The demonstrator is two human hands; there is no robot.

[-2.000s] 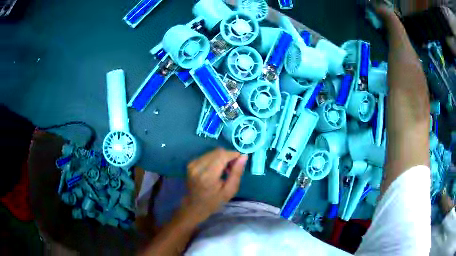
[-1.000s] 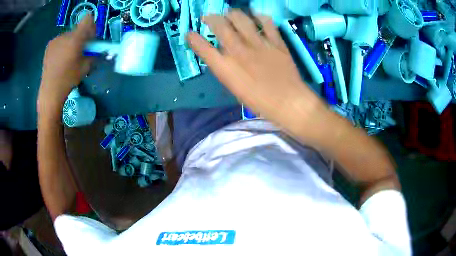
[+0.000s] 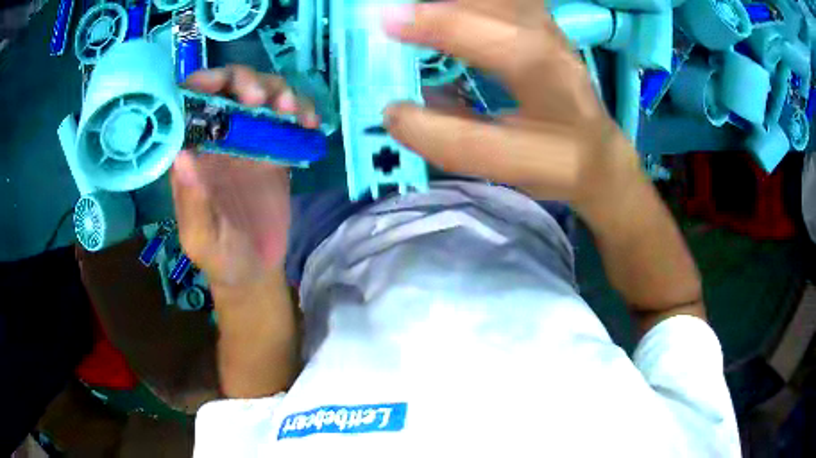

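My left hand (image 3: 237, 188) holds a fan half-assembly by its open handle. Its round light blue-green head (image 3: 131, 116) points left, with the spoked side facing me, and the blue battery (image 3: 273, 139) shows in the handle, pointing right. A small brown and silver control board (image 3: 206, 125) lies between battery and head. My right hand (image 3: 528, 107) holds a handle cover (image 3: 380, 107) between thumb and fingers, upright in view, its cross-shaped opening and slotted end towards my body. The cover and the half-assembly are apart. My right hand is a little blurred.
More half-assemblies and fan heads (image 3: 734, 98) lie heaped on the dark bench (image 3: 36, 170). A closed fan (image 3: 103, 221) lies at the bench's left edge. A brown carton (image 3: 134, 313) with fans is below at left. A red crate or stool (image 3: 738, 192) is under the bench at right.
My left hand has brought the half-assembly nearer my body and turned its spoked side into view. My right hand, over the heap before, now holds a handle cover in front of me.
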